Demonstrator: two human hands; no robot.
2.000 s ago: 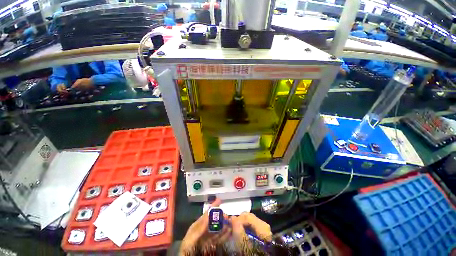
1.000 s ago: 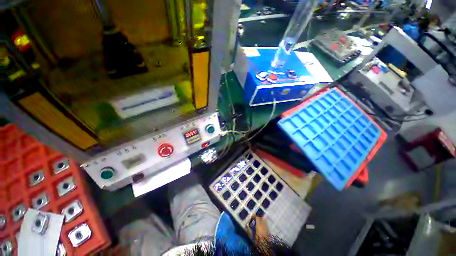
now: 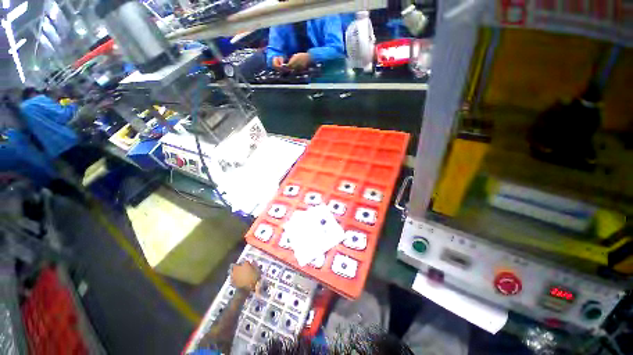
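Note:
My left hand [image 3: 244, 276] reaches over the upper left of a pale parts tray [image 3: 277, 316] at the lower left. Its fingers are small and blurred, and I cannot tell whether they hold a part. The tray has many square silver-white parts with dark round centres. Above it lies the red tray [image 3: 357, 154], with similar square parts in its nearer pockets and a tilted white card [image 3: 312, 236] on top. My right hand is not in view.
The press's front panel [image 3: 458, 259] is at the right, with green buttons, a red button and a red display. A white sheet [image 3: 459, 304] hangs below it. A person's hands [image 3: 291, 61] and blue sleeves show across the bench. A pale box [image 3: 177, 232] stands at the left.
The view has swung from the right side to the left. My left hand now shows over the pale parts tray. The hand earlier over the dark-pocket tray is out of view.

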